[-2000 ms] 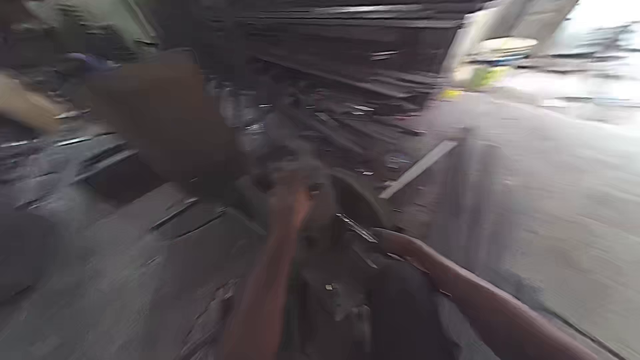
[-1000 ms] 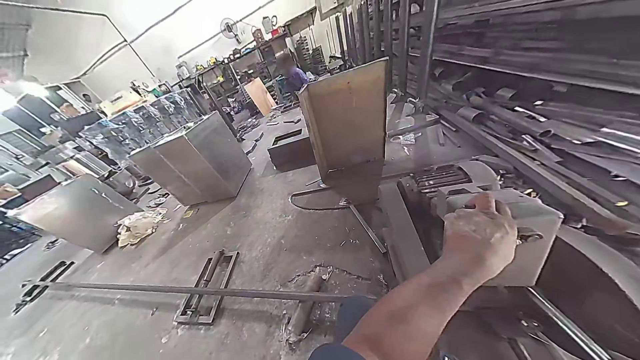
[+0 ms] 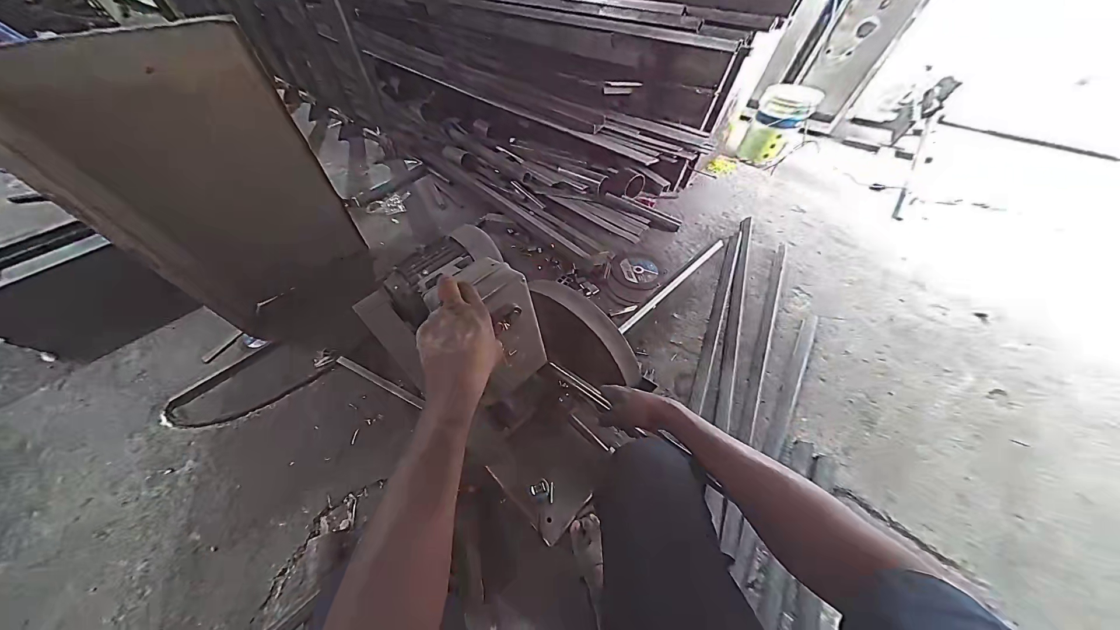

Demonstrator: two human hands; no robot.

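Observation:
A cut-off saw point(image 3: 516, 350) with a grey metal housing and a round blade guard point(image 3: 582, 337) stands on the floor in front of me. My left hand point(image 3: 457, 337) is closed on top of the saw, around what looks like its handle; the grip itself is hidden under the fingers. To the right of the guard, my right hand point(image 3: 630, 409) holds a thin metal bar point(image 3: 577, 385) that runs toward the saw. Below the hands, the saw's base plate point(image 3: 547, 503) carries a small bolt-like piece.
A large metal panel point(image 3: 192, 166) stands at the left. Metal offcuts point(image 3: 560, 192) lie heaped below a rack of long stock point(image 3: 560, 52). Long metal bars point(image 3: 761, 350) rest on the floor at the right. A cutting disc point(image 3: 640, 271) lies behind the saw; a bucket point(image 3: 779, 122) stands farther back.
The view has swung from the workshop's left side back over the saw, so my right hand shows again. My left hand is on the saw both one second ago and now.

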